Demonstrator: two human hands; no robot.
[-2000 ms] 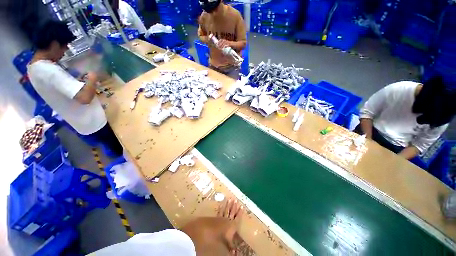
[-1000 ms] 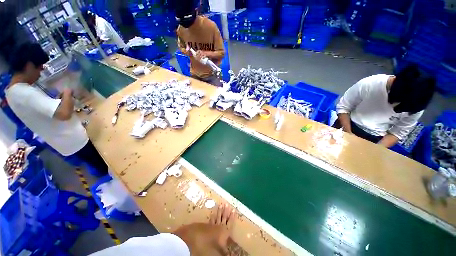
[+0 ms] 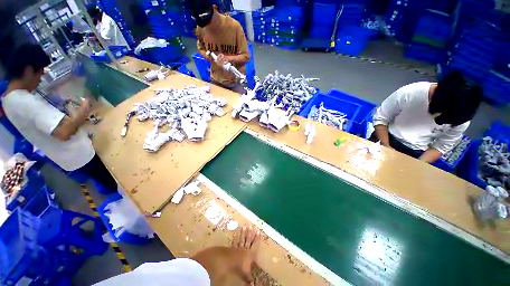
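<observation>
My left hand (image 3: pixel 246 240) rests low on the tan bench (image 3: pixel 184 229), beside the pale rail of the belt, with its fingers apart and nothing seen in it. The bare forearm comes out of a white sleeve at the bottom edge. My right hand is not in view. A small white oval piece (image 3: pixel 232 225) lies just beyond my fingertips. Small white pieces (image 3: pixel 192 188) lie at the cardboard's near corner. A heap of white-grey body housings (image 3: pixel 179 111) lies on the cardboard sheet (image 3: pixel 145 170).
The green belt (image 3: pixel 291 195) runs diagonally past my hand. Larger white housings (image 3: pixel 263 113), a yellow tape roll (image 3: pixel 293 125) and blue crates (image 3: pixel 335 109) are on the far side. Two people work across the belt; another works at left. A bag-filled blue crate (image 3: pixel 126 220) stands left of the bench.
The view has swung so the scene sits further left. My left hand stays at the same bench spot. The person at left has moved their hands a little.
</observation>
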